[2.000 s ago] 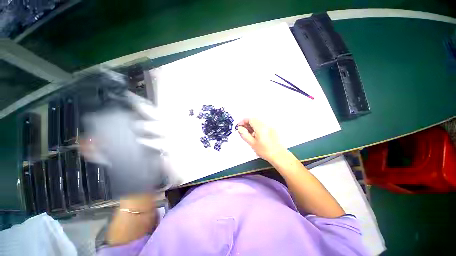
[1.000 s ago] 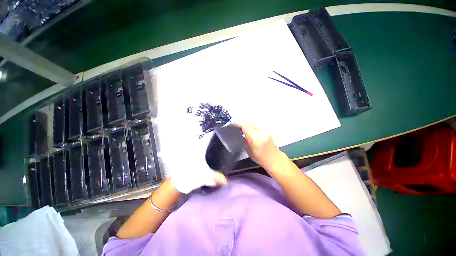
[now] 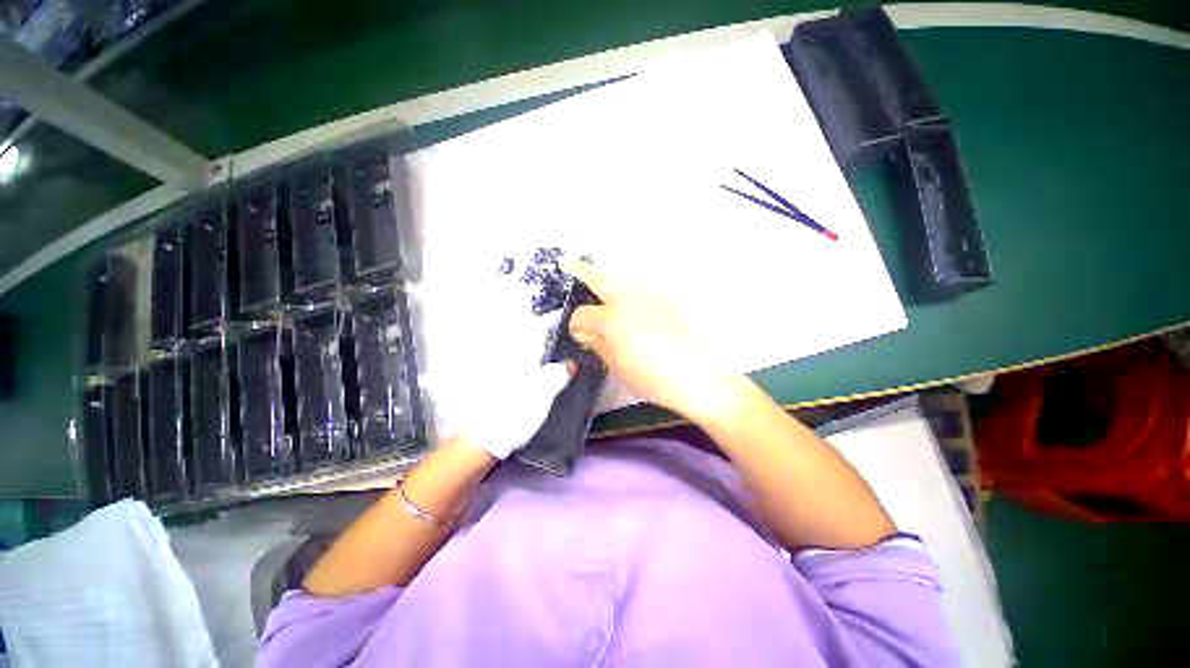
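A black elongated housing (image 3: 564,420) is held tilted at the front edge of the white work sheet (image 3: 653,157). My left hand (image 3: 493,385), in a white glove, grips its side. My bare right hand (image 3: 646,333) is at the housing's upper end, fingers bent against it; whether it holds a small part cannot be seen. A loose pile of small dark parts (image 3: 543,272) lies just beyond, partly hidden by my hands and the housing. Dark tweezers (image 3: 783,208) with a reddish tip lie on the sheet at the right.
A clear tray (image 3: 290,313) with two rows of black housings stands at the left. Several black housings (image 3: 942,209) lie on the green bench right of the sheet. A red stool (image 3: 1096,437) is at the lower right. White sheets (image 3: 98,594) are stacked at the lower left.
My left hand came from the tray with a housing and brought it to my right hand. The housing has turned since and now points away from me. My right fingers have moved onto its upper end.
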